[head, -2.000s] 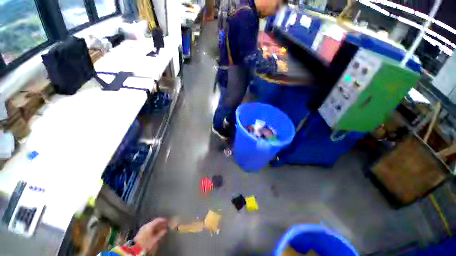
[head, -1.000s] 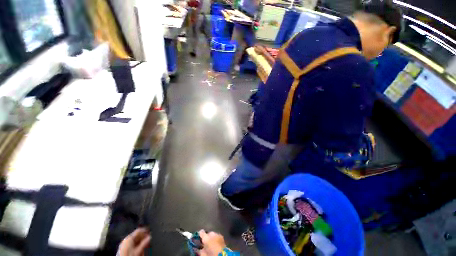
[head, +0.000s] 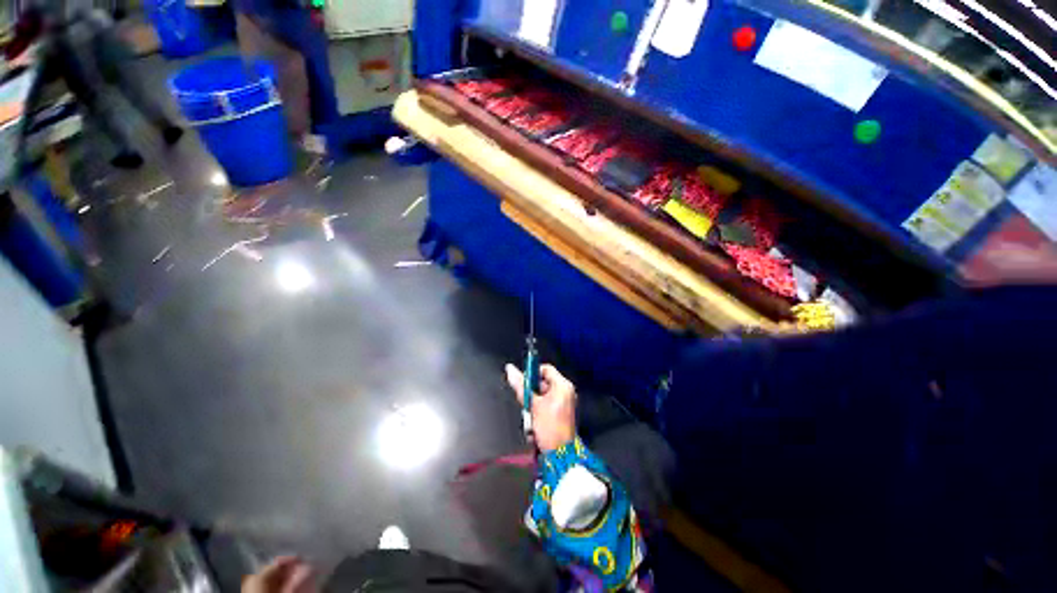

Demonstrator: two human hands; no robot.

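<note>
My right hand (head: pixel 554 408) is at the lower middle, above the grey floor, in a blue patterned sleeve. It holds scissors or snips (head: pixel 531 376) with teal-blue handles; a thin blade points up and away. My left hand (head: pixel 278 575) is at the bottom edge, partly cut off and blurred; whether it holds anything cannot be told. Ahead, red-pink spotted leopard-print pieces (head: pixel 765 269) lie in a strip along the press bed, with a yellow piece (head: pixel 689 217) and dark pieces (head: pixel 626 174) among them. Neither hand touches them.
A thick pale wooden ledge (head: pixel 603 247) runs along the blue press front. A person's dark clothing (head: pixel 858 440) fills the lower right, close by. A blue bin (head: pixel 235 122) stands at the upper left, with thin scraps on the floor. Another person's legs (head: pixel 104 87) show at far left.
The view has turned right and moved forward to the press bed. The near scrap bin has left the view. The coworker now fills the lower right. The snips stay in my right hand.
</note>
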